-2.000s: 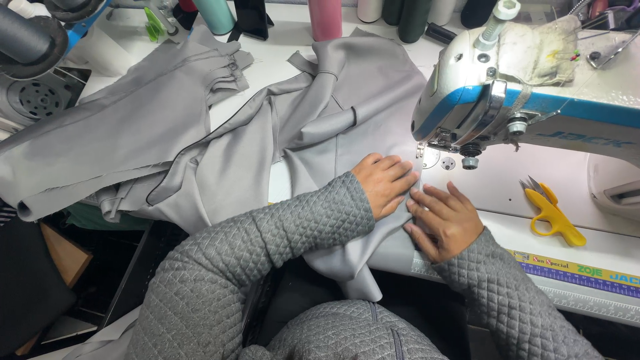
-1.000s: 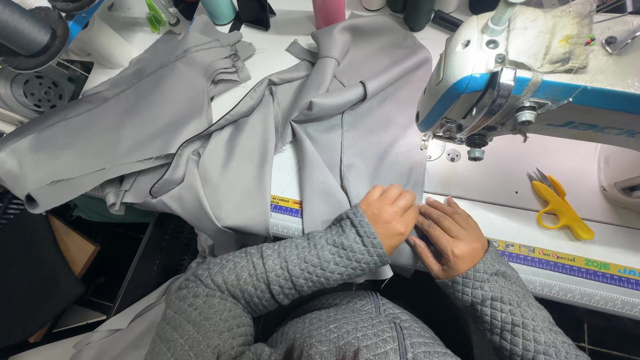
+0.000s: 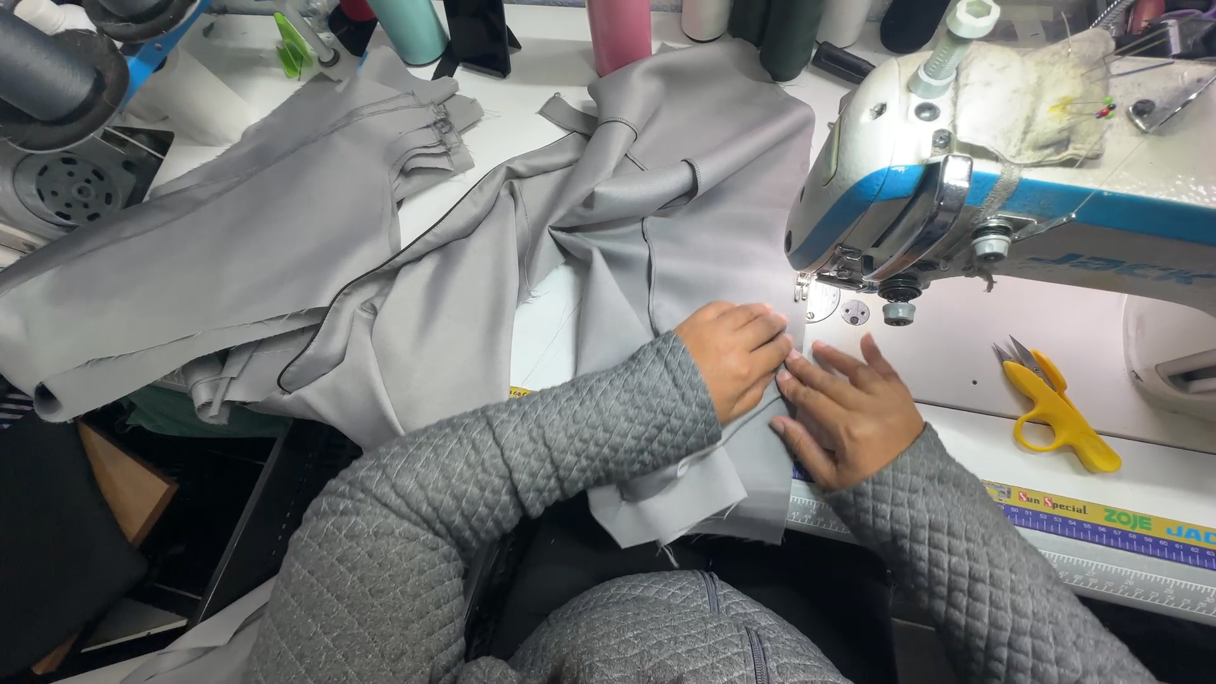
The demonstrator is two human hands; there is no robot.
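Note:
Grey fabric lies bunched and folded on the sewing table, its right edge beside the presser foot of a Jack sewing machine. My left hand has its fingers curled on the fabric near that edge, just below and left of the foot. Touching or almost touching it, my right hand rests with fingers spread at the fabric's edge; whether it pinches any cloth is not visible. A loose fabric end hangs over the table's front edge below my left hand.
Yellow thread snips lie right of my right hand. A measuring tape strip runs along the front edge. A stack of grey cut pieces sits at the left. Thread spools stand at the back, and pins stick in a cloth on the machine.
Since the frame one second ago, both hands have moved up along the fabric edge toward the presser foot. My right hand's fingers have spread, and the cloth's lower end has shifted.

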